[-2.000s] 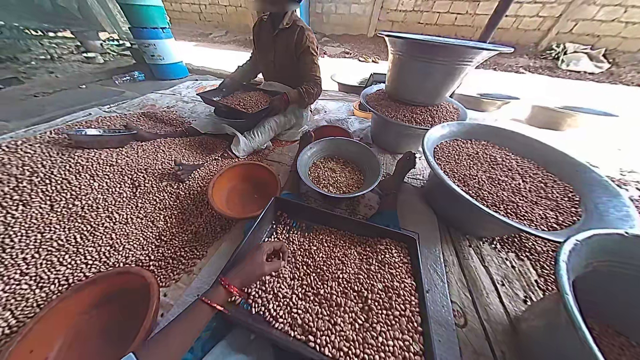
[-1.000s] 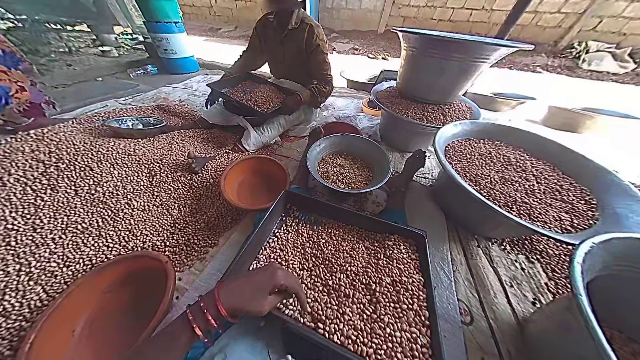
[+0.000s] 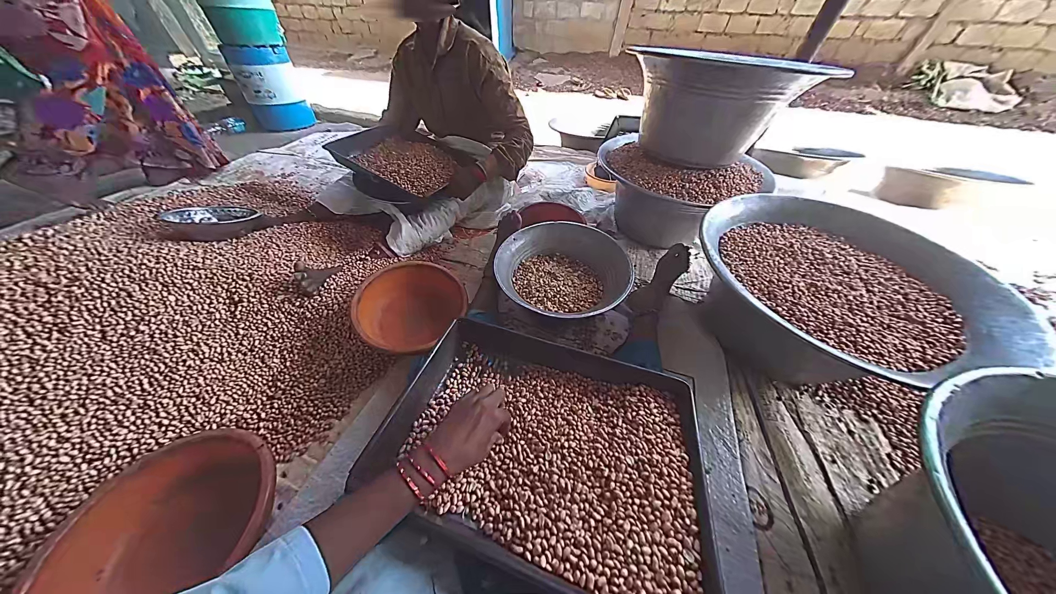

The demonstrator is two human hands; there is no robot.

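A dark metal tray full of shelled peanuts lies in front of me. My left hand, with red bangles at the wrist, rests on the peanuts in the tray's left half, its fingers curled down among them; whether they hold any is hidden. My right hand is out of the picture. Just beyond the tray, between my feet, stands a metal bowl with paler nuts. An empty orange bowl is at the tray's upper left corner, and a larger one is at the lower left.
A wide heap of peanuts covers the left side, with a metal dish on it. Large metal basins with peanuts stand at the right. Opposite sits a person with another tray. Someone in patterned cloth is at upper left.
My left hand has moved from the tray's near left part farther up the tray. The patterned cloth at the upper left shows more than before.
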